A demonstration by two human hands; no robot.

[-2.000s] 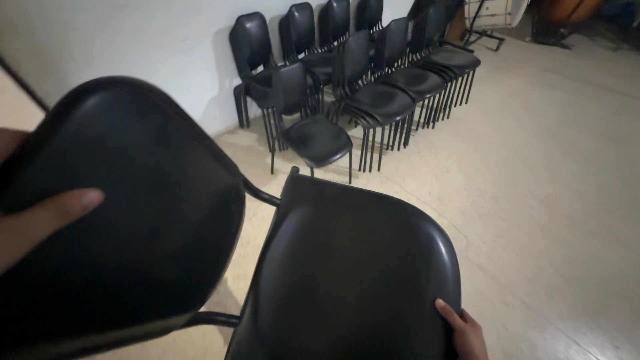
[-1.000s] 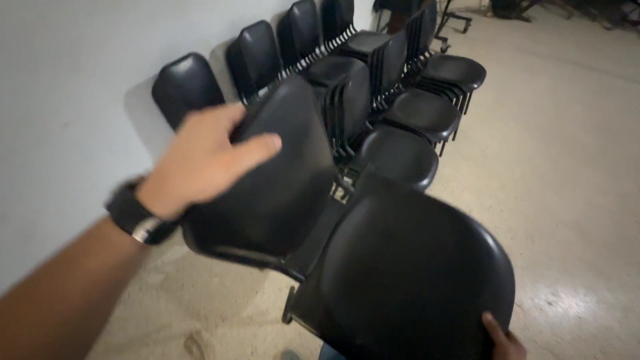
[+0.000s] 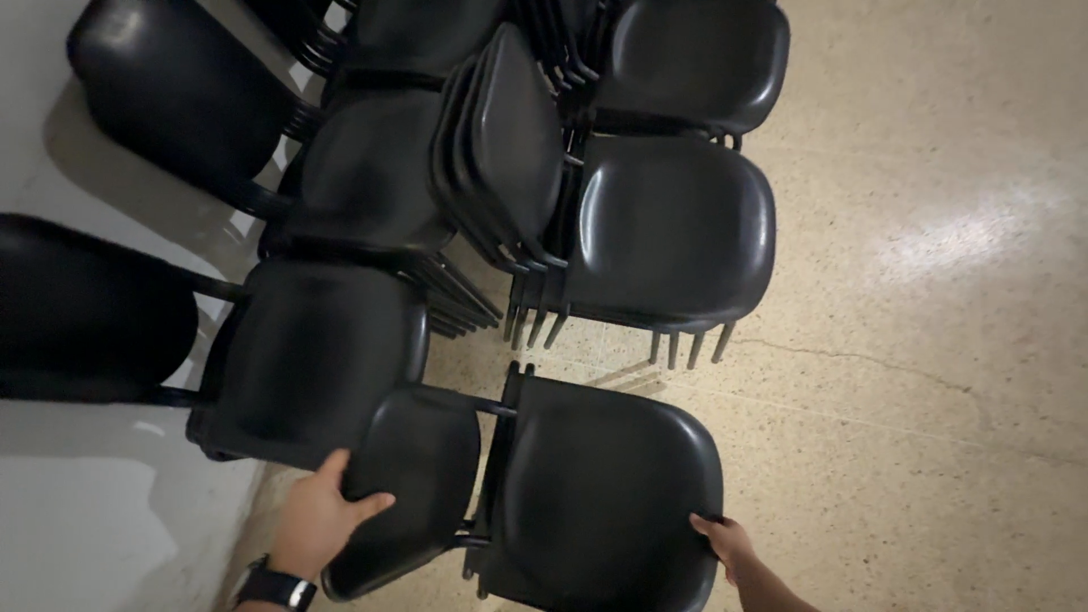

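Observation:
A black chair with a moulded seat (image 3: 608, 493) and metal frame is at the bottom centre, its backrest (image 3: 416, 476) toward the left. My left hand (image 3: 327, 518), with a dark watch on the wrist, grips the upper edge of that backrest, thumb on its front face. On the opposite side, my right hand (image 3: 722, 540) holds the front edge of the seat, its thumb on top and its fingers mostly hidden below. Another black chair (image 3: 314, 357) stands just left of and behind the held one. Whether the held chair's legs touch the floor is hidden.
A stack of black chairs (image 3: 676, 229) stands just beyond the held chair, its legs on the speckled floor (image 3: 918, 357). Behind it is another stack (image 3: 697, 64). More stacked chairs (image 3: 374, 170) line the pale wall (image 3: 76, 501) at the left.
Both hands have brought the held chair up to the rows of chairs, which were farther off two seconds ago. The view has swung downward over them.

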